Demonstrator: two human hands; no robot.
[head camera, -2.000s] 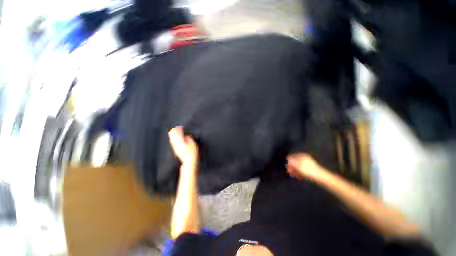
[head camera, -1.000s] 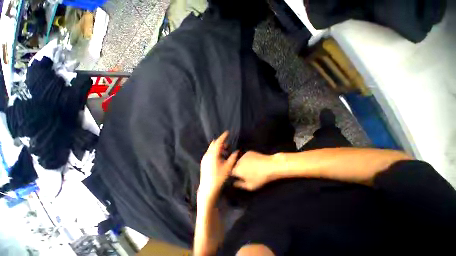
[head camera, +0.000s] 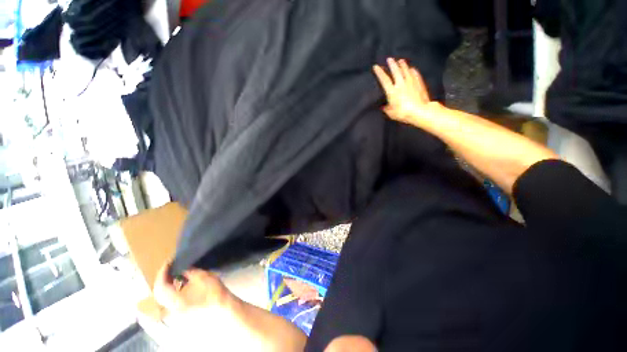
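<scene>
A large black-charcoal cloth (head camera: 275, 103) spreads over the upper middle of the view, in folds, covering whatever is under it. My left hand (head camera: 182, 289) is at the lower left and grips a corner of the cloth, pulling it into a taut fold. My right hand (head camera: 405, 93) lies on the cloth at the upper right with its fingers spread.
A blue plastic crate (head camera: 302, 265) stands on the floor below the cloth. Brown cardboard (head camera: 155, 237) is at the left. Black and white cloth pieces (head camera: 103, 31) are heaped at the upper left. More dark cloth (head camera: 591, 89) hangs at the right.
My hands, close together at the middle a second ago, are now apart. My left hand has moved down and left with a cloth corner; my right has moved up and right. The blue crate now shows.
</scene>
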